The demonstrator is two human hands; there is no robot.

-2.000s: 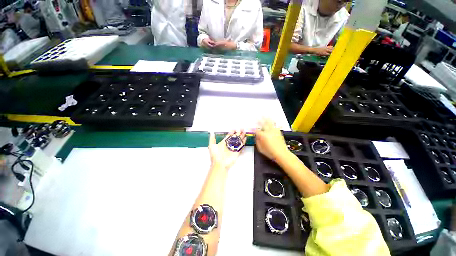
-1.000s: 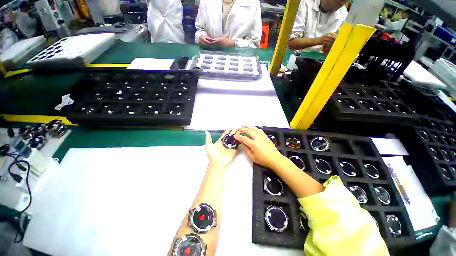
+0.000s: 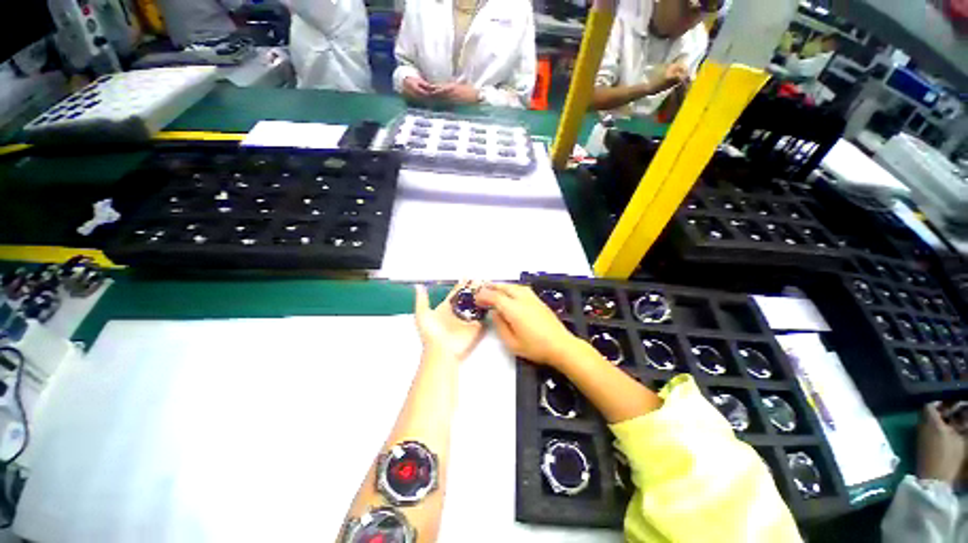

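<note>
A round smartwatch head point(image 3: 466, 304) with a dark face lies in the palm of my left hand point(image 3: 447, 327), palm up. My right hand point(image 3: 517, 321) is at its right side, fingertips on the case edge. Two more watch heads rest in a row on my left forearm; the upper one point(image 3: 408, 472) shows a red glow, and the lower one point(image 3: 380, 527) is cut off by the frame's bottom edge. The black foam tray point(image 3: 539, 498) under my right arm holds several watch heads and has some bare pockets.
A white work sheet point(image 3: 212, 424) lies under my left arm. A second black tray point(image 3: 255, 255) is at upper left, a clear blister tray point(image 3: 462, 143) at the far side. A yellow post point(image 3: 679, 170) rises beyond the right tray. Another person's hand point(image 3: 940, 440) shows at the right edge.
My right hand has moved left from beside my left hand onto the watch head in the palm and stays there. The whole view has shifted slightly.
</note>
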